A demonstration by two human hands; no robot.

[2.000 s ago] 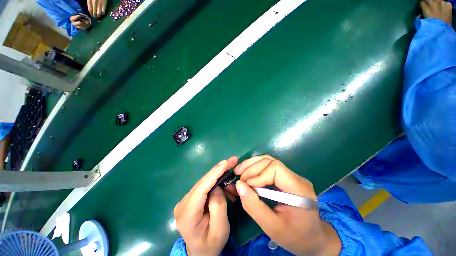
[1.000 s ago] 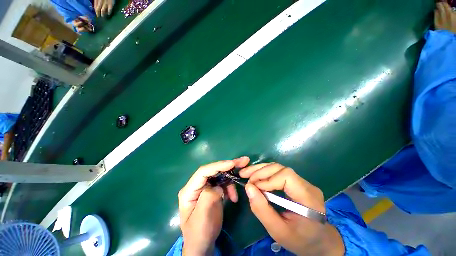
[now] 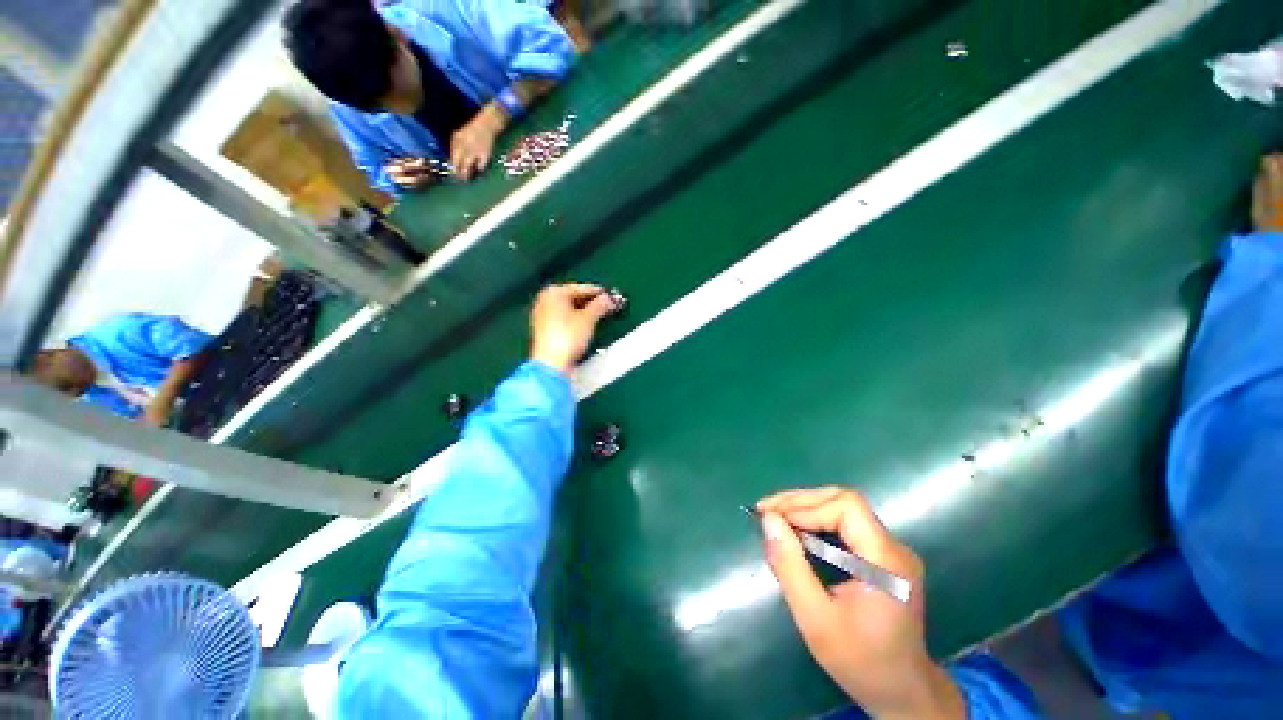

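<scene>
My left hand (image 3: 570, 321) is stretched out over the white rail, above the green conveyor belt. Its fingertips are on a small dark watch unit (image 3: 615, 300); whether the unit touches the belt is hard to tell. My right hand (image 3: 849, 598) is over the near green surface and holds silver tweezers (image 3: 858, 566) like a pen, their tip pointing up and left with nothing clearly seen in it. Another dark watch unit (image 3: 607, 442) lies on the near surface, just right of my left sleeve.
A white rail (image 3: 732, 281) divides surface and belt. Another unit (image 3: 455, 405) lies on the belt. A blue fan (image 3: 155, 654) stands lower left. A person (image 3: 450, 85) works across the line beside reddish parts (image 3: 536, 149). A blue sleeve (image 3: 1238, 408) is at right.
My left hand has left my right hand and reached forward over the rail to the belt with a unit at its fingertips. My right hand keeps the tweezers. The view has shifted.
</scene>
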